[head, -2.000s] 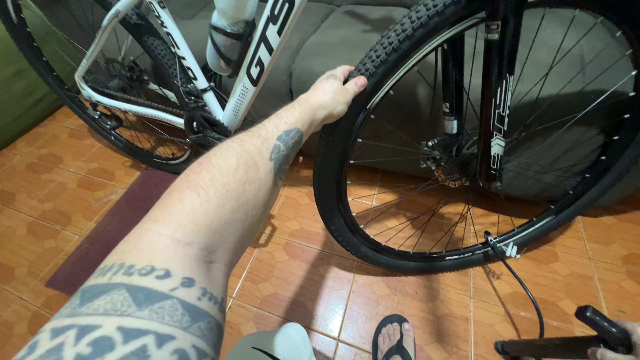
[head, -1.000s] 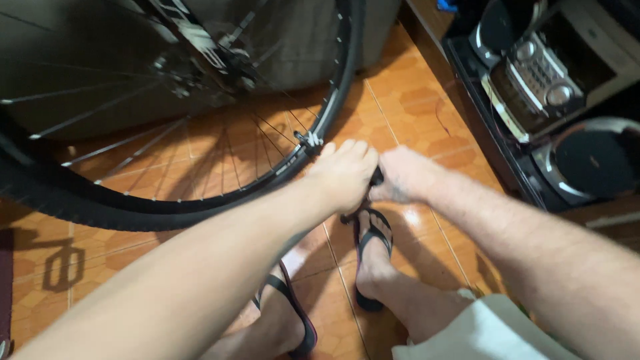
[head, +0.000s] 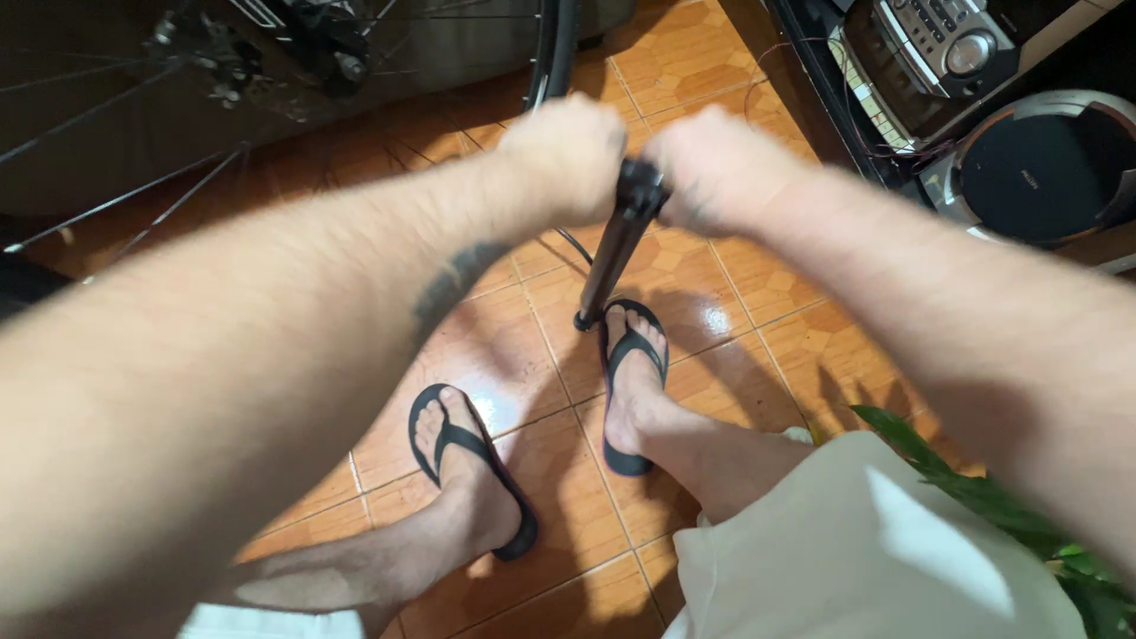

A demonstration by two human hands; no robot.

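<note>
Both my hands are closed on the handle of a black bicycle floor pump (head: 614,244), one on each side of its top. My left hand (head: 568,151) grips the left part and my right hand (head: 710,169) the right; the fists hide most of the handle. The pump stands slightly tilted, its base beside my flip-flop (head: 635,346). A thin black hose (head: 575,243) shows just left of the barrel. Behind my left hand, at the upper left, is the bicycle wheel (head: 555,53); my left arm covers its lower part.
Orange floor tiles (head: 568,479) lie underfoot, with my other flip-flop (head: 475,444) at the left. A stereo (head: 941,62) and a round speaker (head: 1047,169) stand at the upper right. Green plant leaves (head: 1003,506) reach in at the lower right. A dark sofa (head: 461,53) is behind the wheel.
Two seconds ago my left hand was on the tire; it has left it and now grips the pump handle beside my right hand. The view has swung right and downward.
</note>
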